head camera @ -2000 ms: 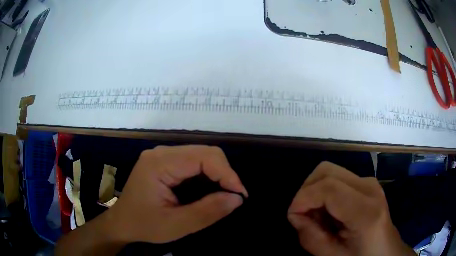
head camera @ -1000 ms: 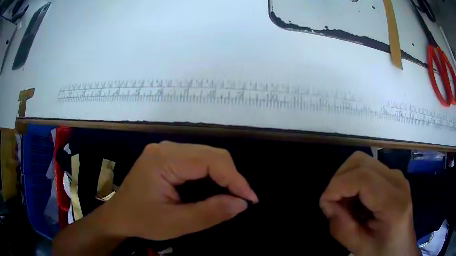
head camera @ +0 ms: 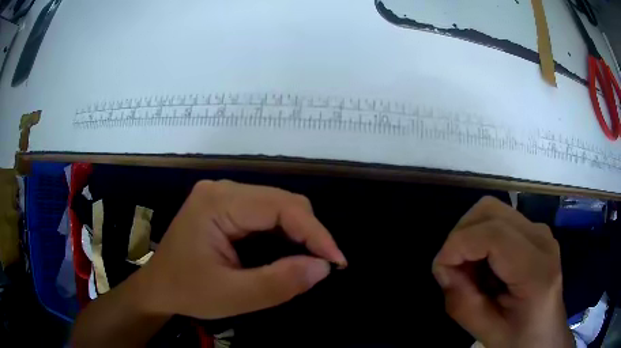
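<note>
A black or very dark cloth panel [head camera: 388, 272] fills the space below the table's front edge, between and around my hands. Its outline is hard to make out against the dark background. My left hand [head camera: 238, 251] pinches the cloth's edge between thumb and index fingertip, at the centre. My right hand [head camera: 500, 268] pinches the cloth with curled fingers, further right. Both hands are below the table edge, apart from each other.
The white table [head camera: 225, 54] has printed ruler markings along its front edge. A tan strip [head camera: 545, 47] and red-handled shears [head camera: 602, 95] lie at the right. Below the table at left stands a blue bin [head camera: 46, 231] with red plastic and tan scraps [head camera: 140, 232].
My right hand has moved right, away from my left, since two seconds ago, and holds about the same place since one second ago. The view has tipped, so the table edge sits higher.
</note>
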